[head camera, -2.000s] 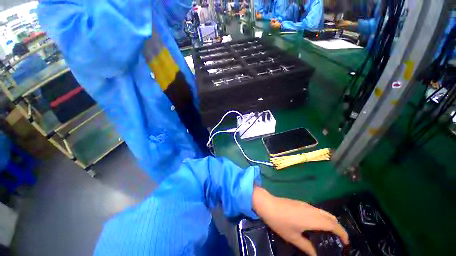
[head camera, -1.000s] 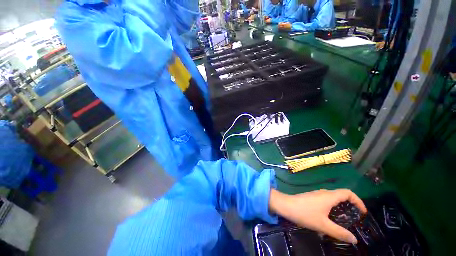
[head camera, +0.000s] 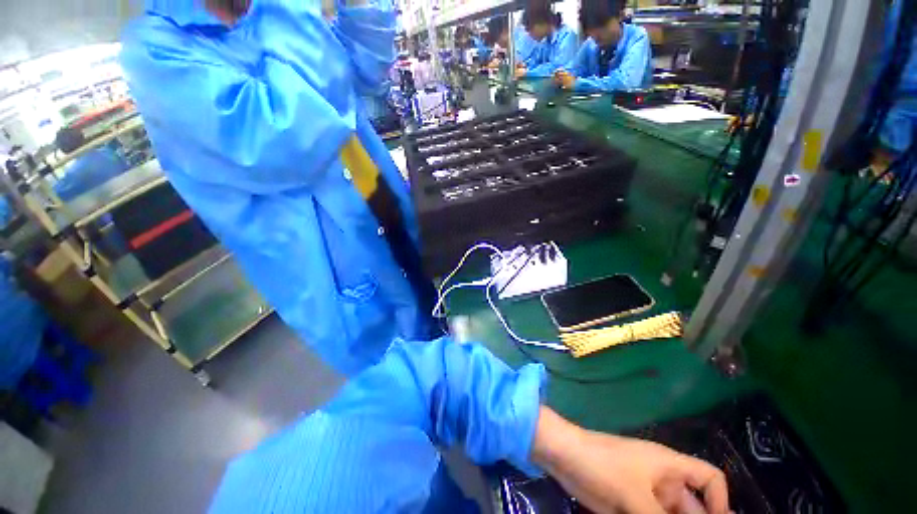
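Observation:
My left hand reaches in from the left over a glossy black compartment tray at the bottom right. Its fingers are curled downward, and the fingertips are partly cut off by the bottom edge. Whether they hold anything is hidden. The tray is also cut off by the bottom edge, and its pockets show bright reflections and dark shapes too unclear to name. My right hand is out of the picture.
Beyond the tray lie a yellow stick bundle, a smartphone, a thin black cable and a white power strip. Stacked black trays stand behind. A person in blue stands left; a metal upright rises right.
My left hand was rounded over a dark piece above the tray a second ago; it is now lower, with fingers more curled, partly past the bottom edge. The view has shifted slightly.

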